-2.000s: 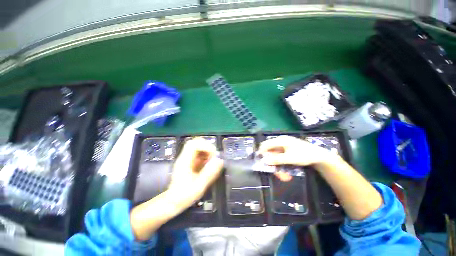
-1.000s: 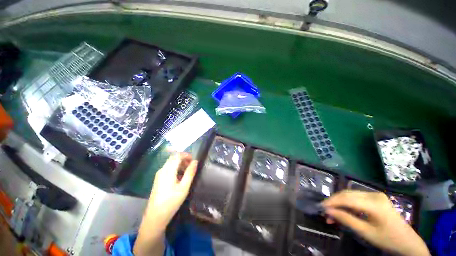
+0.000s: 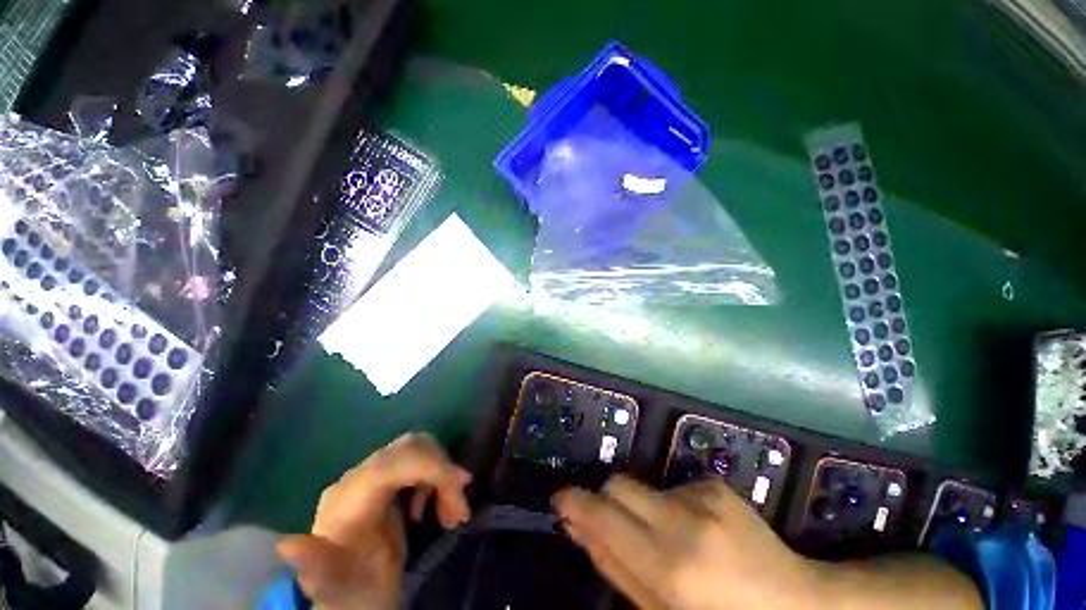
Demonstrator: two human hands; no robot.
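Dark phone back housings stand in a row in the black phone tray [image 3: 655, 411]. The leftmost housing [image 3: 569, 419] has orange-edged camera parts at its top. My right hand [image 3: 679, 542] reaches in from the right, palm down, fingertips at this housing just below the camera area; whether they pinch anything is hidden. My left hand [image 3: 387, 512] is at the tray's left side with fingers curved and apart, and nothing shows in it. A curved grey edge lies between the hands; what it is cannot be told.
A clear strip of black dots [image 3: 863, 274] lies behind the tray. A blue bin [image 3: 619, 95] has a clear zip bag [image 3: 643, 238] draped over it. White card [image 3: 423, 304] and small-parts sheet [image 3: 369, 215] lie left. The large black tray [image 3: 256, 268] holds a bagged sticker sheet [image 3: 101, 346]. White scraps [image 3: 1060, 405] are far right.
The view has moved closer and towards the left of the bench. My right hand has moved from the third housing to the leftmost one; the dark piece at its fingertips no longer shows.
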